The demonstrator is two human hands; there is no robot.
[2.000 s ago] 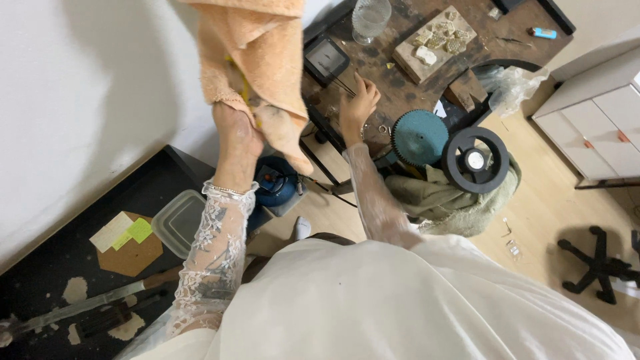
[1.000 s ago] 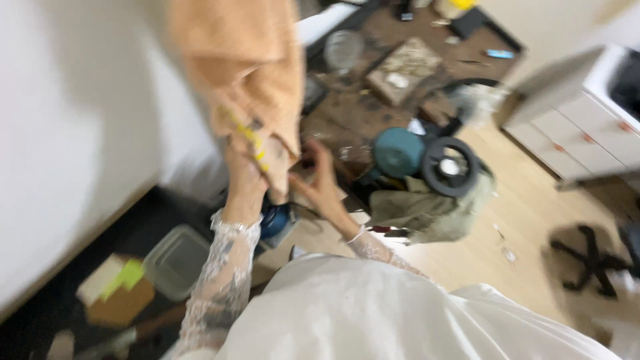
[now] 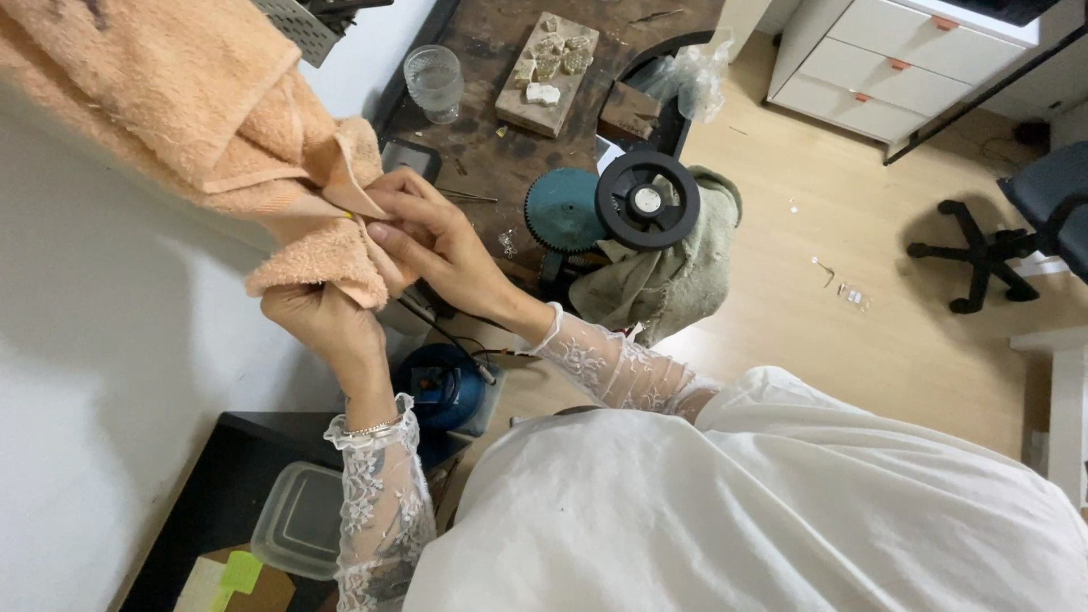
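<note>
An orange terry towel (image 3: 255, 110) hangs down from the upper left, its lower end bunched between my hands. My left hand (image 3: 327, 327) is closed around the lower folds from below. At the towel's right edge, my right hand (image 3: 433, 242) pinches a fold between thumb and fingers. A small bit of yellow shows in the folds beside my right fingertips; what it belongs to is hidden. Both forearms wear sheer white lace sleeves, and a bracelet circles my left wrist.
A worn wooden workbench (image 3: 476, 161) bears a glass (image 3: 434, 82) and a block with stone-like pieces (image 3: 548, 85). Right of my hands are a teal gear wheel (image 3: 563, 210) and a black handwheel (image 3: 647, 201). A blue gas cylinder (image 3: 442, 387) stands below; a plastic container (image 3: 302, 518) lies lower left.
My right hand has come from over the workbench to the towel and now grips a fold of it. The yellow strip on the towel is now mostly covered.
</note>
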